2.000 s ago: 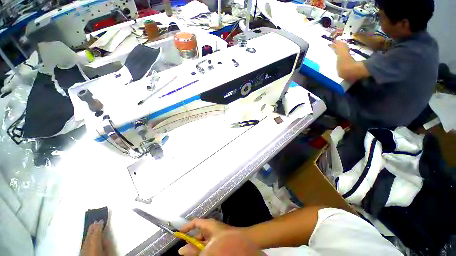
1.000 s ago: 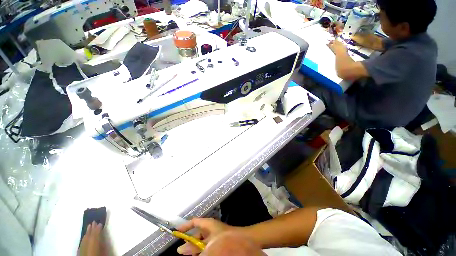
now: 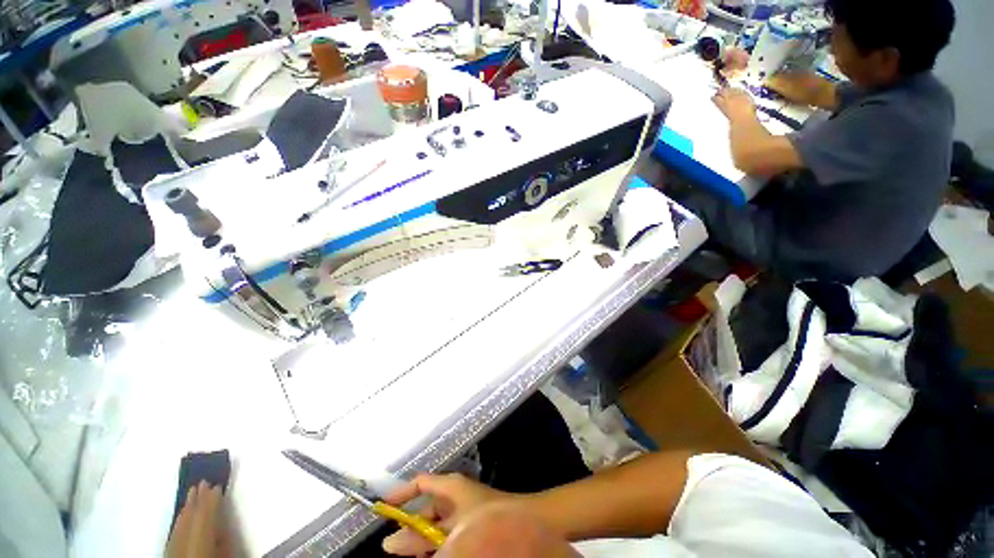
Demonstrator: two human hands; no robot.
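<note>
A short dark piece [image 3: 204,469] lies flat on the white table at the lower left. My left hand [image 3: 198,521] rests with its fingers on the piece's near part and is cut off by the bottom edge. My right hand [image 3: 452,512] holds the fabric shears [image 3: 376,505] by their yellow handles at the table's front edge. The blades look slightly apart and point left towards the dark piece, not touching it. The sewing machine [image 3: 436,213] stands behind, its needle area [image 3: 327,318] above the bed. Small black snips [image 3: 531,267] lie under the machine arm.
Dark garment pieces [image 3: 98,223] lie at the left beside clear plastic. An orange-topped thread cone [image 3: 403,87] stands behind the machine. A carton [image 3: 674,405] and a heap of black-and-white pieces [image 3: 861,371] are at the lower right. Another person [image 3: 872,164] works at a table at the upper right.
The view has shifted very slightly. My hands, the shears and the dark piece hold nearly the same places. The other person's hands have moved a little.
</note>
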